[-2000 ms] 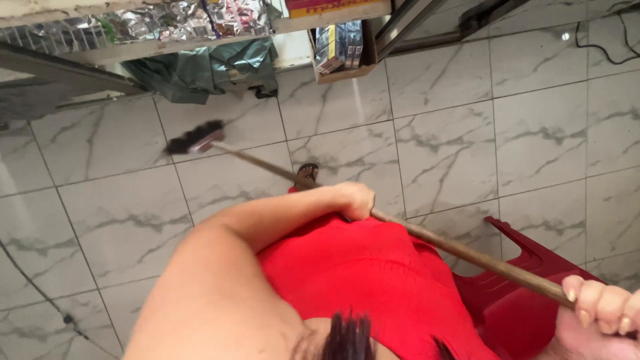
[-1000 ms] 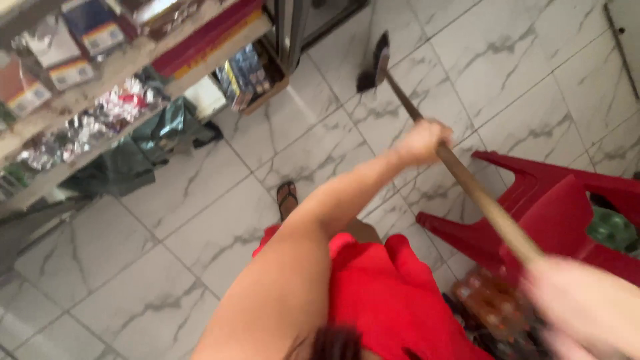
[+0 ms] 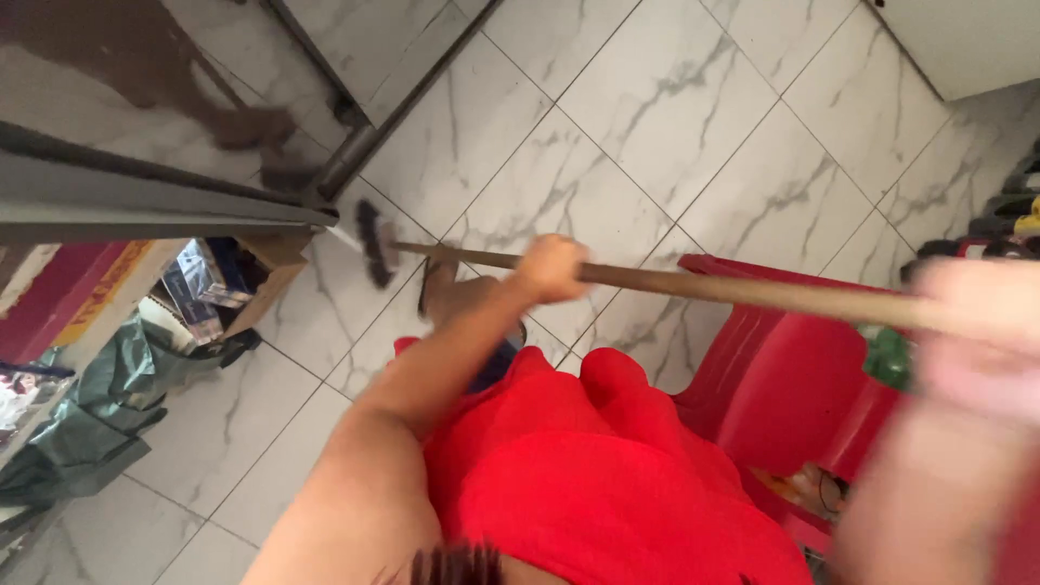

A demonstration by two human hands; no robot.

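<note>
A broom with a long wooden handle (image 3: 691,284) crosses the view from left to right. Its dark-bristled head (image 3: 375,244) is at the floor beside the corner of a metal frame. My left hand (image 3: 554,268) is closed around the middle of the handle, in front of my red clothing. At the right edge my right hand (image 3: 979,325), blurred, grips the upper end of the handle; its fingers are hard to make out. My foot in a sandal (image 3: 439,280) is just beyond the broom head, partly behind the handle.
A red plastic chair (image 3: 796,382) stands at my right with a green item (image 3: 887,357) on it. Left are a shelf, an open cardboard box (image 3: 276,272) of packages and dark plastic sheeting (image 3: 97,414). A glossy dark panel (image 3: 162,81) is upper left; bottles are far right.
The view has turned a lot. Both hands keep hold of the broom handle. The broom head, out on open tiles one second ago, is now beside the metal frame's corner.
</note>
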